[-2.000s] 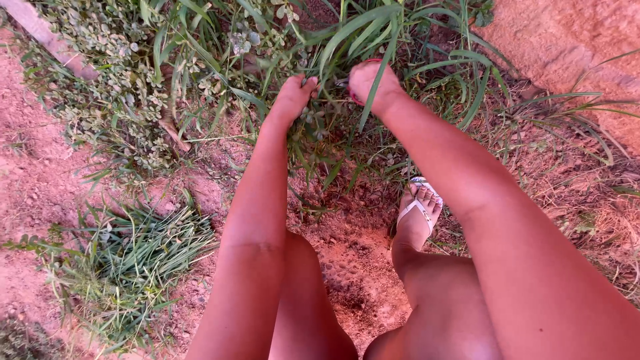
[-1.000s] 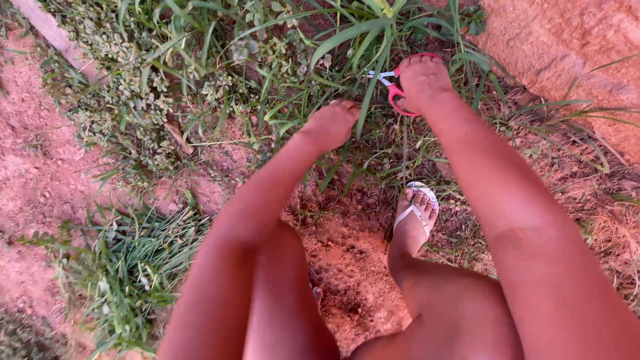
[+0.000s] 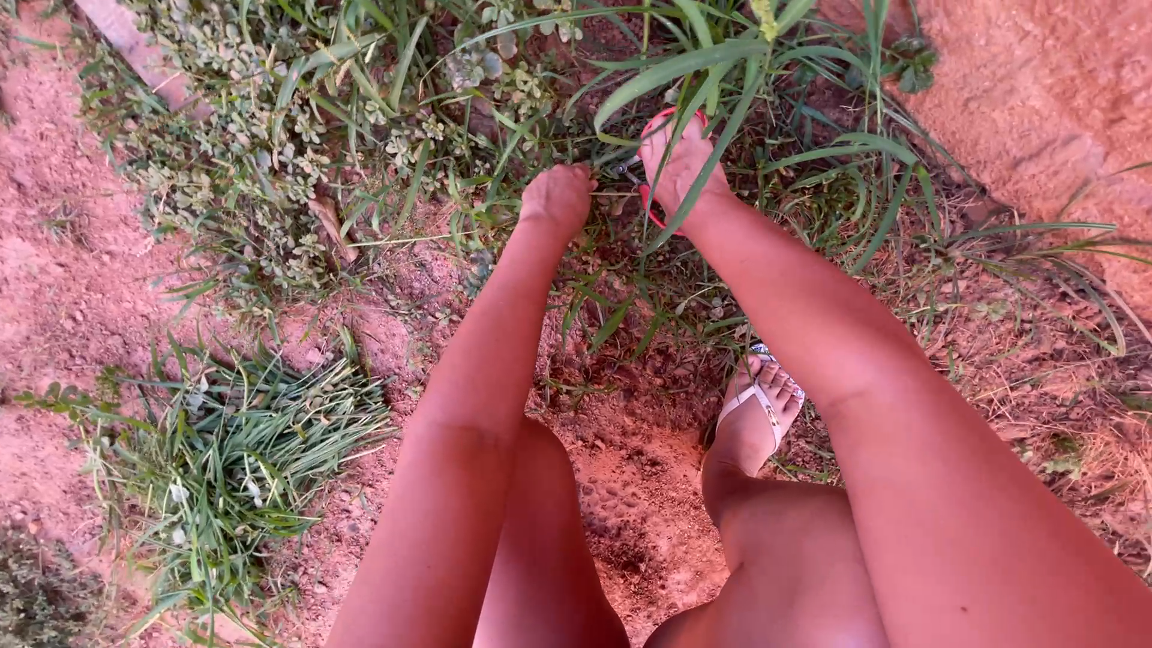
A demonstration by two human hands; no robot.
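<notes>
My right hand [image 3: 682, 166] grips the red handles of a pair of scissors [image 3: 654, 209], whose blades point left into the weeds and are partly hidden by leaves. Just left of the blades is my left hand [image 3: 560, 196], its fingers closed around thin stems of grass that are mostly hidden by the hand. Long green grass blades [image 3: 720, 72] arch over my right hand. At the lower left a heap of cut grass [image 3: 243, 459] lies on the reddish soil.
Low leafy weeds [image 3: 234, 162] spread across the upper left, beside a pale strip of wood or stone [image 3: 135, 49]. A large orange-red rock or earth slab [image 3: 1035, 99] fills the upper right. My foot in a white flip-flop [image 3: 760, 409] stands below the weeds.
The scissors, in plainer sight one second ago, are now partly behind grass blades. My left hand has moved up beside the blades, and my right hand has turned.
</notes>
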